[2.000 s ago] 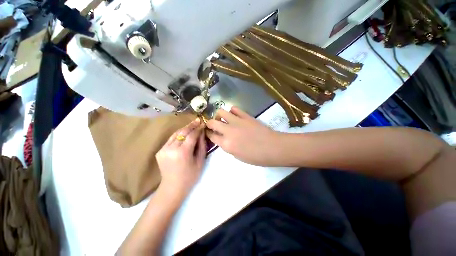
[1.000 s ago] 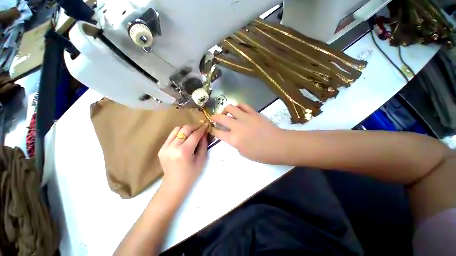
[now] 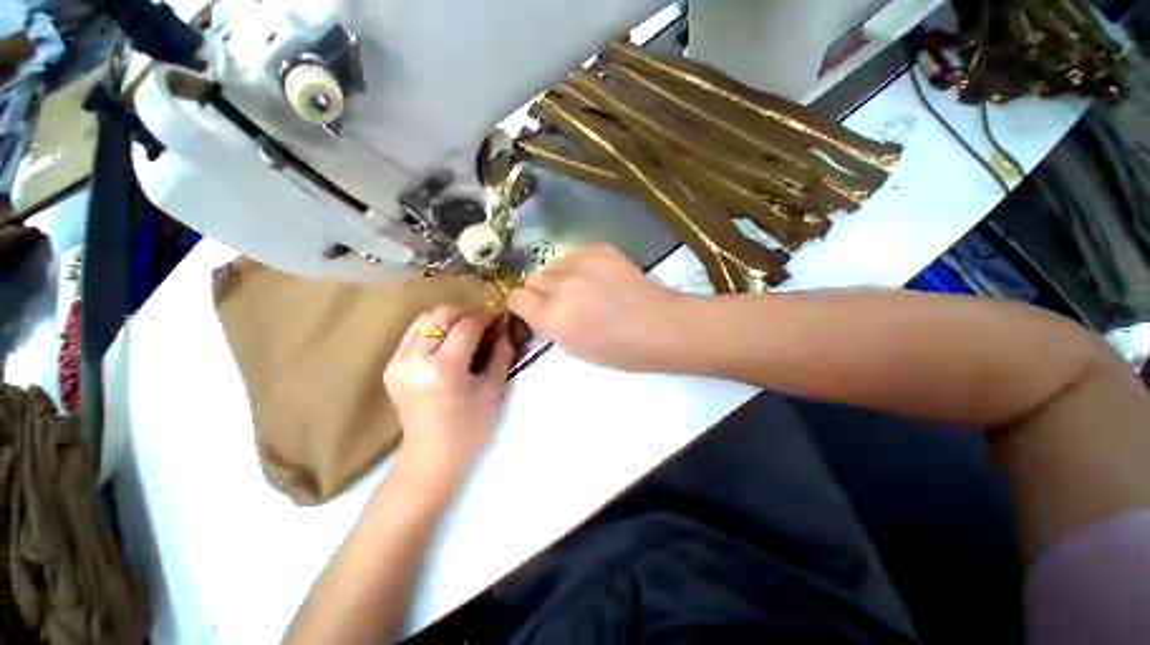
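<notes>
A tan-brown fabric panel lies on the white table, its upper edge under the head of the sewing machine. A short gold line of zipper runs from the presser foot down to my fingertips. My left hand, with a yellow ring, pinches the panel's right edge and the zipper just below the foot. My right hand has its fingers curled on the zipper just right of the left fingertips. The lower part of the zipper is hidden by my hands.
Gold-lined brown zippers fan out right of the needle. Another zipper bundle lies at the far right beside a thin cord. Folded brown pieces are at the left. A blue bin shows below the table's right side.
My right fingers have curled in more around the zipper by my left fingertips. The whole view has shifted slightly. The panel lies much as before.
</notes>
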